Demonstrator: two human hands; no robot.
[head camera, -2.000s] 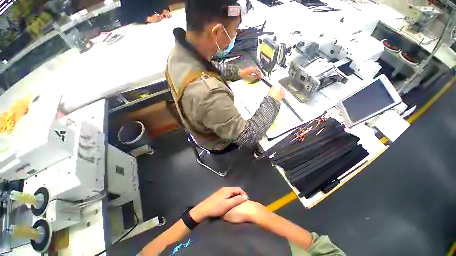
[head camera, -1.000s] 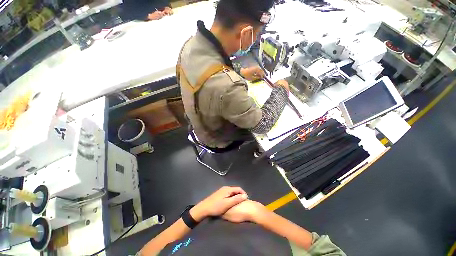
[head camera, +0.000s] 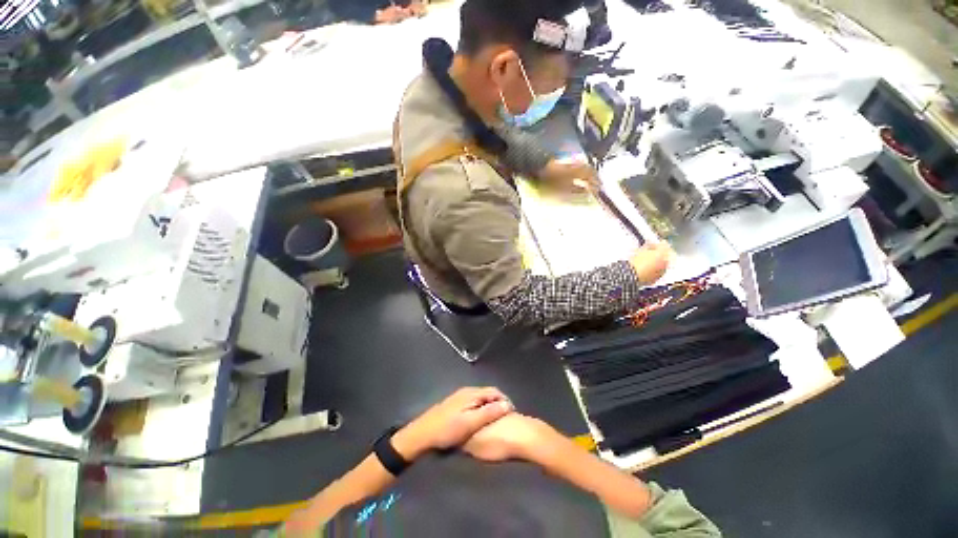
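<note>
My left hand, with a black band on its wrist, lies across my right hand in front of my body at the bottom middle. The left fingers are together and nothing shows in them. The right fingers are mostly hidden under the left hand. A flat stack of long black strips lies on the white table to the right, out of touch of my hands. Small red-orange items lie at the stack's back edge.
A seated, masked person works at a white sewing machine. A grey control screen stands on that table. A white machine with thread spools is at the left, a bin behind the stool.
The view has turned slightly, shifting the scene. The seated person's near arm has reached out towards the black strips, with that hand at the table by the machine. My hands stay folded.
</note>
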